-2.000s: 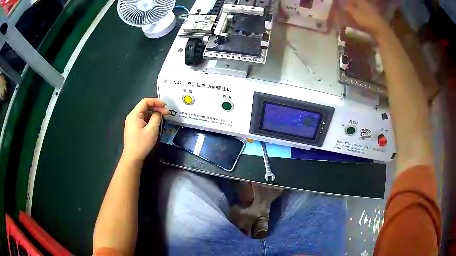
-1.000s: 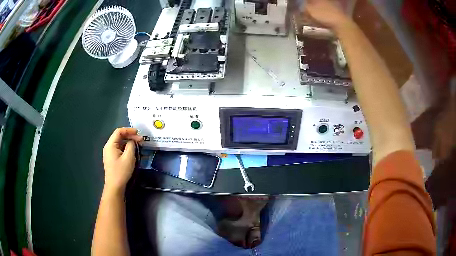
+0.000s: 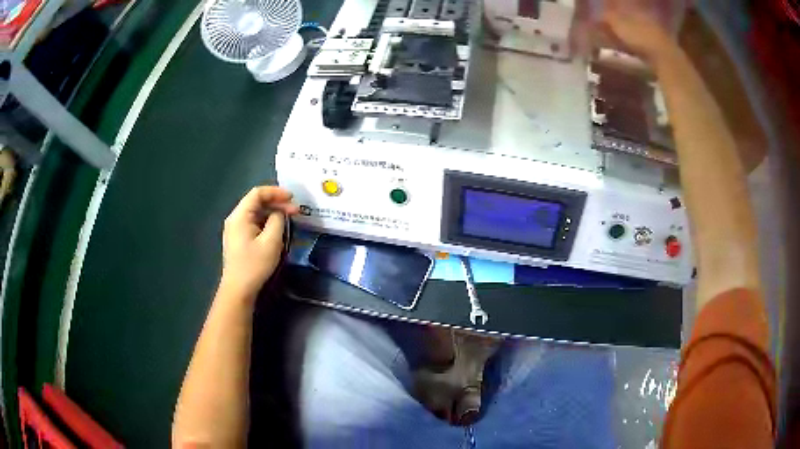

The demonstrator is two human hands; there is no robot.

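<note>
The white benchtop machine (image 3: 421, 210) stands in front of me, with a lit touchscreen (image 3: 509, 217) on its panel. My left hand (image 3: 256, 235) is at the machine's left front corner, thumb and fingers curled close together; whether it pinches anything is unclear. My right hand (image 3: 639, 26) is blurred at the top right, above and behind the right fixture (image 3: 627, 105); what its fingers touch cannot be told. My forearm covers part of that fixture. The left fixture (image 3: 412, 79) shows dark plates and white clamp blocks. The pale center block (image 3: 533, 24) is cut off by the top edge.
A smartphone (image 3: 373, 270) and a wrench (image 3: 475, 294) lie under the machine's front edge, by blue sheets (image 3: 570, 274). A black knob (image 3: 338, 103) sits beside the left fixture. A white fan (image 3: 254, 33) stands at the upper left. Red trays (image 3: 66, 421) are at the lower left.
The camera view swung left and back, shifting the whole scene. My left hand stays at the machine corner, and my right hand stays over the right fixture area.
</note>
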